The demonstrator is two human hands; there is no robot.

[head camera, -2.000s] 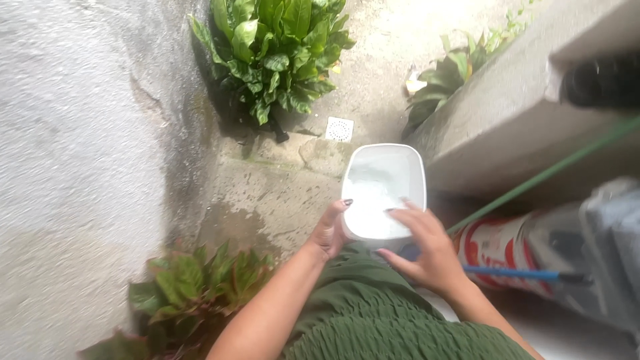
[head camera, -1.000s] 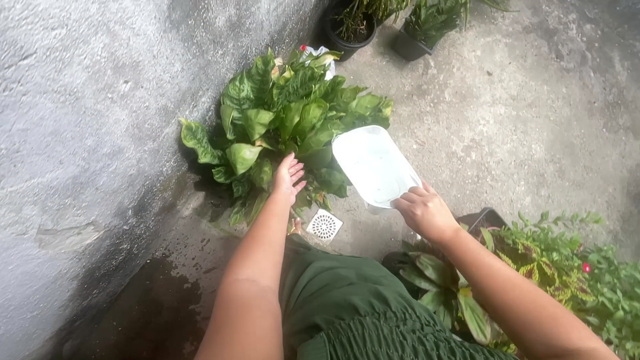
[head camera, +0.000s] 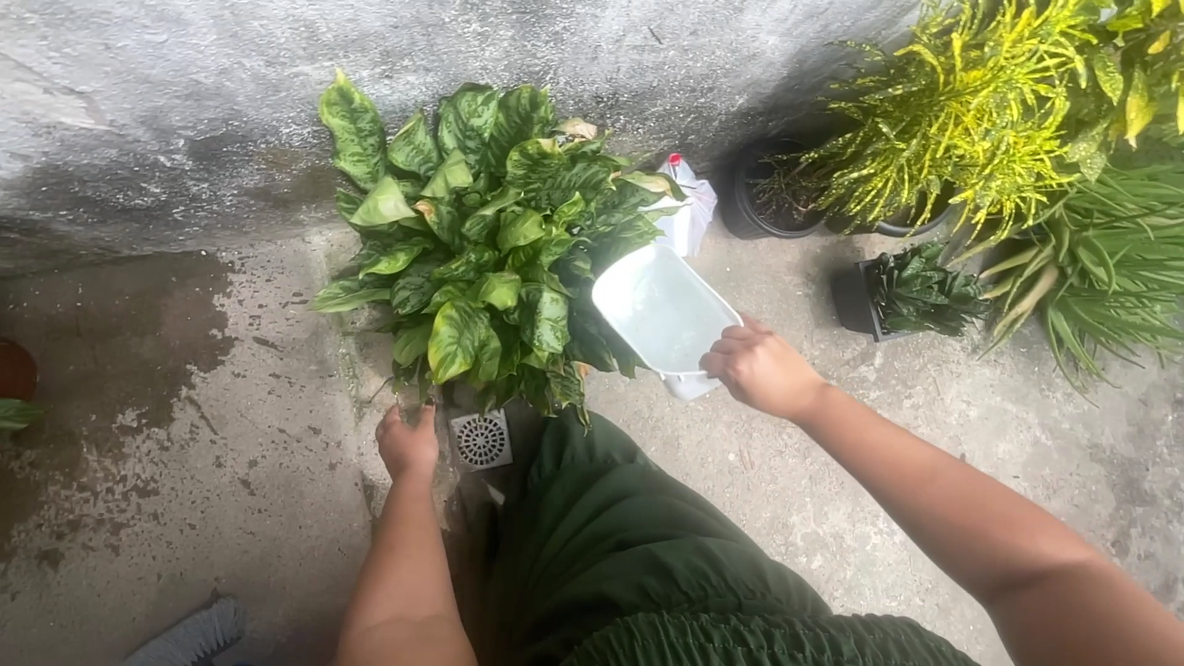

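Note:
My right hand (head camera: 760,368) grips the near right rim of a white plastic tub (head camera: 668,310), tilted beside a bushy plant with broad green leaves (head camera: 499,240). The tub's inside looks wet or holds some water; how much I cannot tell. My left hand (head camera: 408,442) is low at the plant's near left edge, just left of a square floor drain grate (head camera: 481,439). Its fingers point toward the lower leaves and look apart, with nothing visible in them. The leaves hide the base of the plant.
A rough concrete wall (head camera: 231,111) runs behind the plant. A white plastic bag (head camera: 686,205) with a red cap lies beside it. Potted plants, among them a yellow-leaved croton (head camera: 990,129) and a small dark pot (head camera: 860,301), stand at right. A grey brush (head camera: 190,634) lies bottom left.
My left hand has left the tub's side, where it was two seconds ago, and moved from the leaves to beside the drain. The tub stays in my right hand. The view has turned strongly.

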